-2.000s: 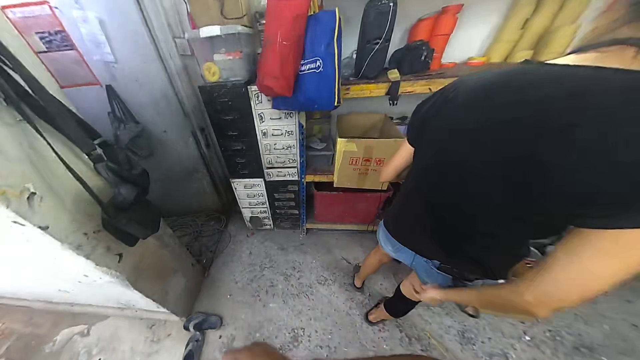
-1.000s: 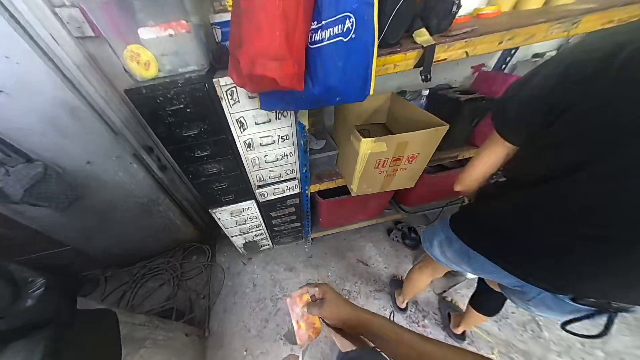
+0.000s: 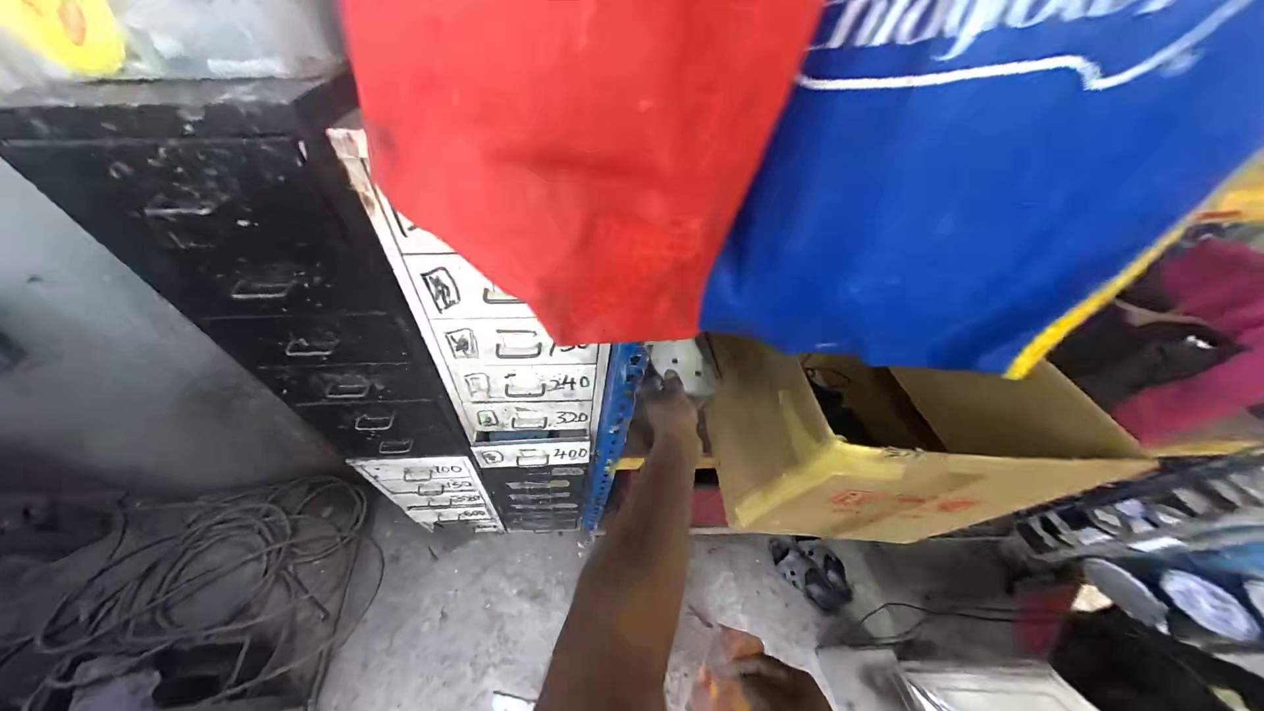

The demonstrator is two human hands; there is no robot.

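My left hand (image 3: pixel 671 400) reaches into the narrow shelf space between the blue perforated post (image 3: pixel 614 434) and a cardboard box (image 3: pixel 889 494). Its fingers are at a whitish thing with small dark holes (image 3: pixel 681 365); whether they grip it I cannot tell. Low in the view, my right hand (image 3: pixel 775 683) holds an orange and pink flat piece (image 3: pixel 726 671), partly cut off by the frame edge. Left of the post stand white drawers (image 3: pixel 528 385) with handwritten numbers. Between two of the lower ones a gap shows something blue.
Red cloth (image 3: pixel 592 168) and a blue bag (image 3: pixel 948 217) hang over the shelf opening. Black drawers (image 3: pixel 267 267) stand at left, above coiled cables (image 3: pixel 257 563) on the floor. Clogs (image 3: pixel 810 573) lie below the box. A metal tray (image 3: pixel 987 686) is at lower right.
The view has moved much closer to the drawers and shelf. My left hand has come into view, reaching into the shelf. The person in the black shirt is out of view.
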